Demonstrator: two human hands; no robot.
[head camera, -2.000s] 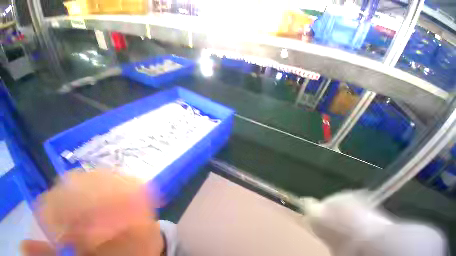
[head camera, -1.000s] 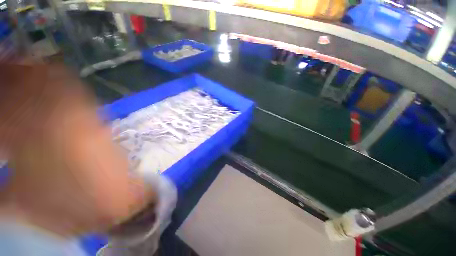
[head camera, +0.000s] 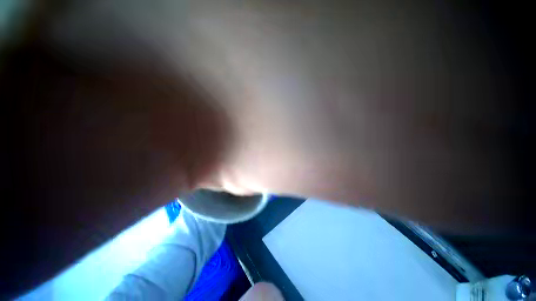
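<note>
My left hand (head camera: 282, 135) is very close to the lens, blurred and dark, and covers most of the upper view. Its fingers and anything it might hold cannot be made out. A pale sleeve with a round cuff (head camera: 229, 213) runs from it to the lower left. Below it a pale flat mat (head camera: 358, 247) lies on the dark bench. My gloved right hand is not seen. A small blurred skin-toned shape (head camera: 263, 292) shows at the bottom edge; I cannot tell what it is.
A small whitish bottle with a metallic top (head camera: 496, 289) is at the lower right corner, beside the mat. A worn metal edge strip (head camera: 434, 251) runs along the mat's far right side. Part of something blue (head camera: 217, 273) shows beside the sleeve. The rest is hidden.
My left hand has moved up and in front of the lens, hiding the bins and shelf. My gloved right hand, seen two seconds ago at the lower right, is gone from view.
</note>
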